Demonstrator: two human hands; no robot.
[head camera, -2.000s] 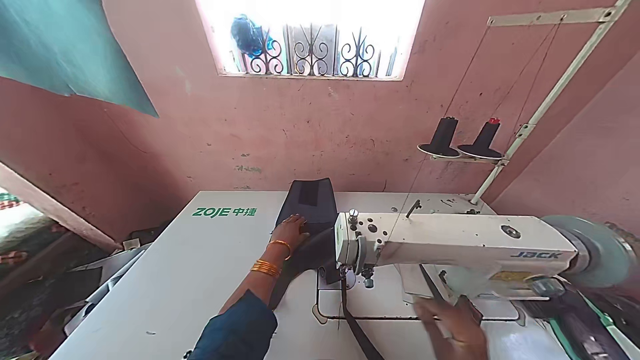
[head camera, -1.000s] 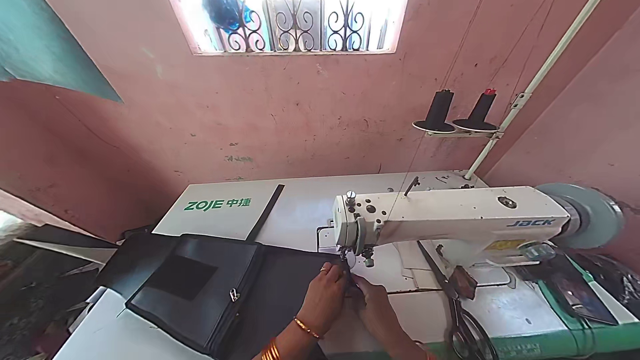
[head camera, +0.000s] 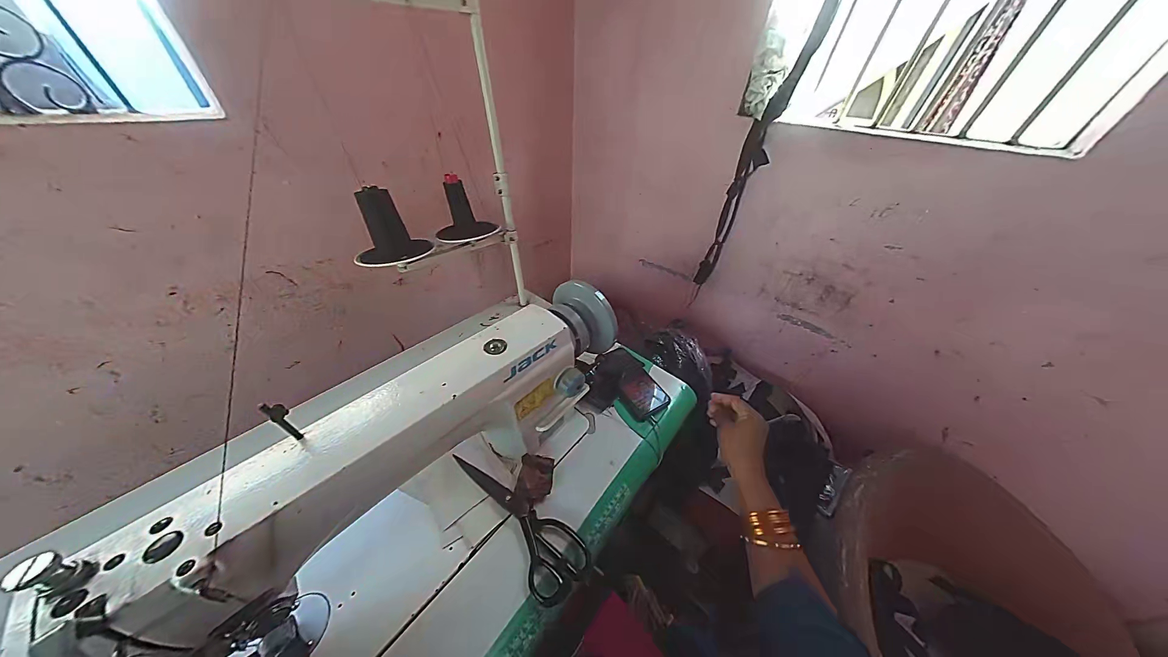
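Note:
My right hand (head camera: 737, 429), with gold bangles at the wrist and a blue sleeve, reaches past the right end of the sewing table, beside dark plastic and a pile of dark material (head camera: 792, 447). Its fingers are bent; whether anything is between them cannot be told. My left hand is out of view. The white Jack sewing machine (head camera: 401, 438) runs diagonally across the left, its needle area cut off or hidden at the bottom. Black-handled scissors (head camera: 532, 529) lie beside a small brown object (head camera: 536, 478) on the white table top (head camera: 456, 566).
A dark phone-like device (head camera: 643, 395) lies on the table's green-edged corner. Thread cones (head camera: 385, 224) stand on a rack behind the machine. A large brown container (head camera: 967, 538) holding dark material stands at lower right. Black straps (head camera: 735, 196) hang on the wall below a barred window.
The view has swung far right. My right hand has left the black panel at the needle and is now beyond the table's right end. My left hand and the panel have gone from view.

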